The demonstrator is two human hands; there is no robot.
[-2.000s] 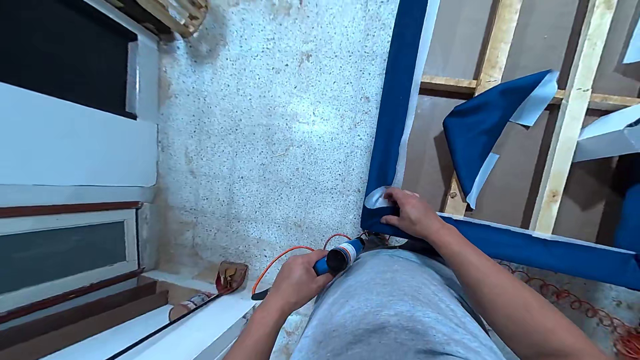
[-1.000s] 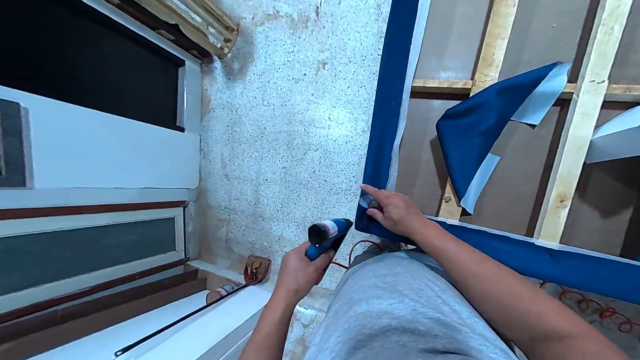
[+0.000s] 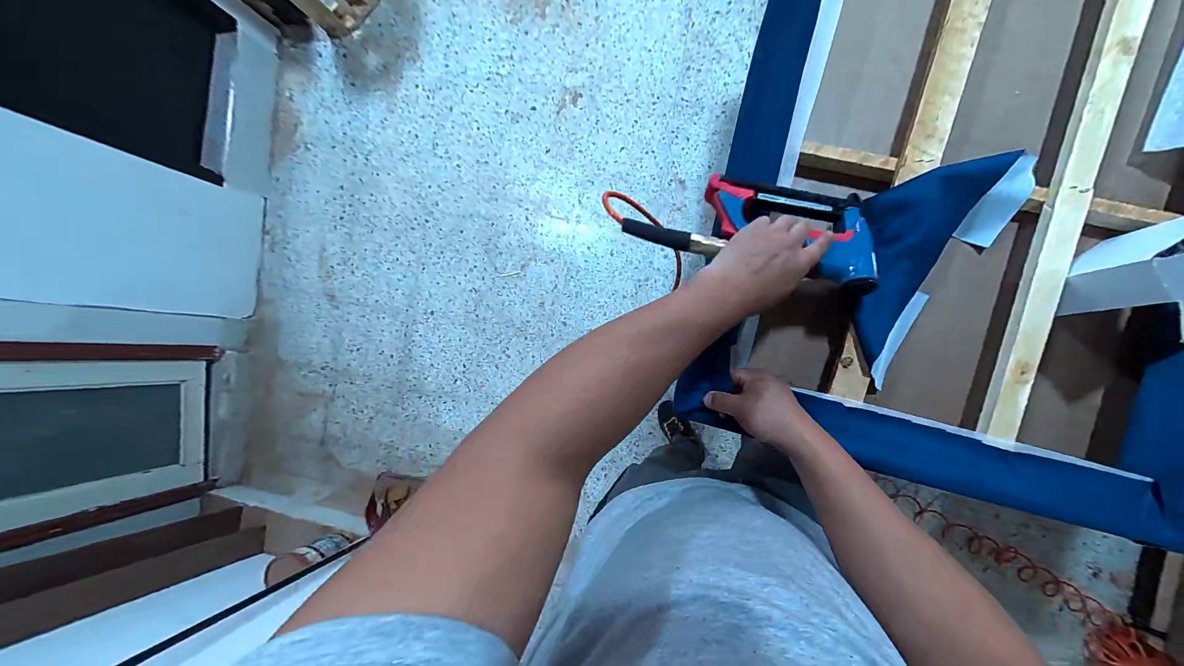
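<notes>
My left hand (image 3: 772, 257) lies over the grip of a blue, red and black pneumatic staple gun (image 3: 856, 250), its fingers draped across it. The gun is on its side over the left rail of a wooden frame (image 3: 1050, 250), its end near a loose flap of blue fabric (image 3: 911, 217). An air hose fitting (image 3: 661, 233) points left from the grip. My right hand (image 3: 763, 405) grips the blue fabric covering (image 3: 953, 453) at the frame's near-left corner, thumb on the rail and fingers over its inner edge. The fabric under that palm is hidden.
An orange coiled air hose (image 3: 999, 550) runs below the near rail. Speckled floor (image 3: 462, 231) lies left of the frame, with a white-framed panel (image 3: 102, 435) beyond. A brown object (image 3: 393, 495) and a round container (image 3: 305, 560) are at lower left. White material (image 3: 1119, 268) hangs at right.
My left hand has moved up and right with the staple gun, from beside the near-left corner to over the left rail. My right hand stays at the corner and now grips the fabric there.
</notes>
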